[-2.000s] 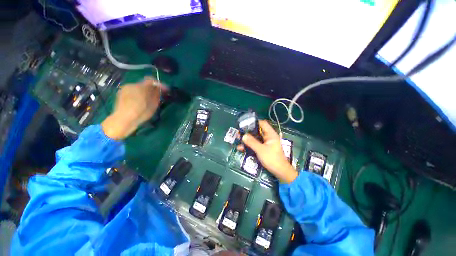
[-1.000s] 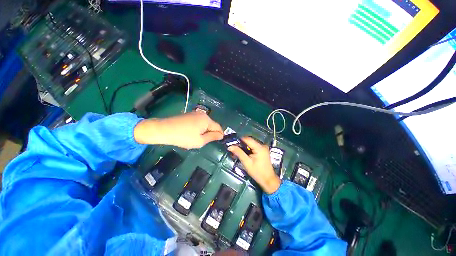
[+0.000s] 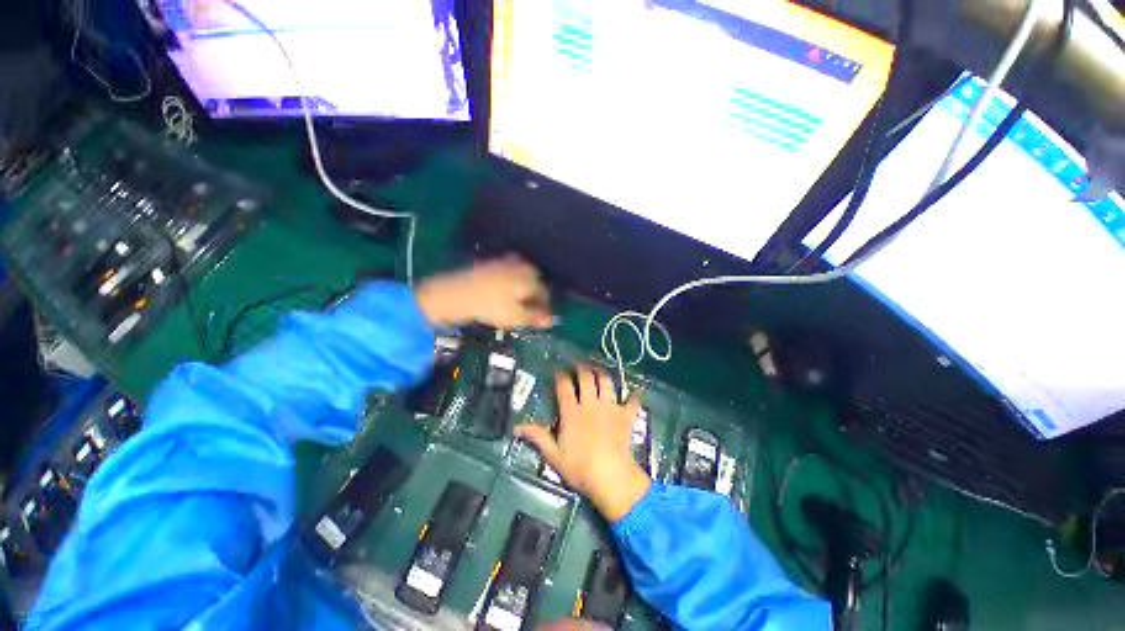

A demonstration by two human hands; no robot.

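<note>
A clear blister tray [image 3: 426,475] holds several black handheld units, such as the one at the front [image 3: 442,546], with white labels. My left hand [image 3: 487,296] is blurred above the tray's back edge, by the keyboard; I cannot tell whether its fingers hold anything. My right hand [image 3: 592,438] is palm down over the tray's back row with its fingers apart. It partly hides the units beneath. Another unit [image 3: 495,392] lies in a back pocket between my hands. A thin white cable [image 3: 672,296] from the right loops at the tray's back edge and runs down beside my right fingers.
Monitors [image 3: 642,123] stand behind a dark keyboard [image 3: 592,265]. A second white cable [image 3: 323,173] hangs behind my left hand. A filled tray [image 3: 148,234] lies at the left, and more units [image 3: 62,481] sit lower left. A black scanner [image 3: 843,542] and cord are at the right.
My left hand has moved away from the unit, up to the tray's back edge. My right hand has opened flat over the tray. The unit held between them is no longer visible in my fingers.
</note>
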